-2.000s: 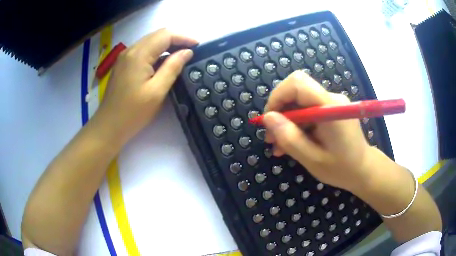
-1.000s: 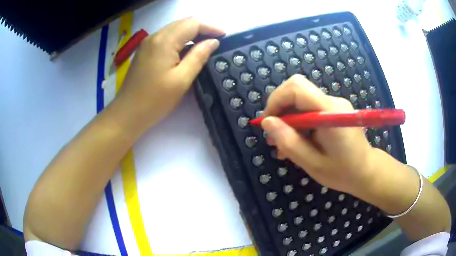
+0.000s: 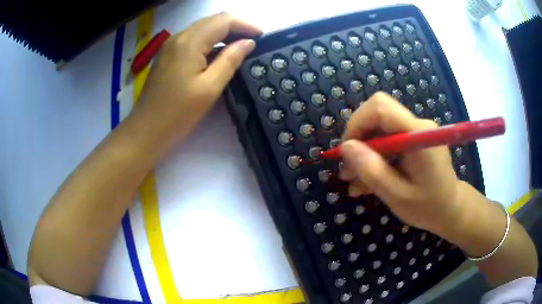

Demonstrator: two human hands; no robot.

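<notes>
The black component tray (image 3: 261, 172) lies tilted on the white bench, with rows of small round silver metal parts (image 3: 285, 138) in its pockets. My left hand (image 3: 193, 74) holds the tray's upper left corner between thumb and fingers. My right hand (image 3: 401, 163) holds the red marker pen (image 3: 422, 138) over the tray. The pen tip is at a part in the second column from the left; whether it touches cannot be told. My right hand covers several parts in the middle. A red marker cap (image 3: 150, 52) lies beside my left hand.
Black stacked trays with saw-like edges stand at the upper left (image 3: 65, 27) and right (image 3: 529, 89). A translucent small bottle (image 3: 482, 7) is at the upper right. Yellow tape (image 3: 153, 237) and blue tape (image 3: 132, 255) run down the bench at left.
The tray first shifted right in view with my left hand, then slightly up and left. The pen tip has moved from a first-column part to one in the second column.
</notes>
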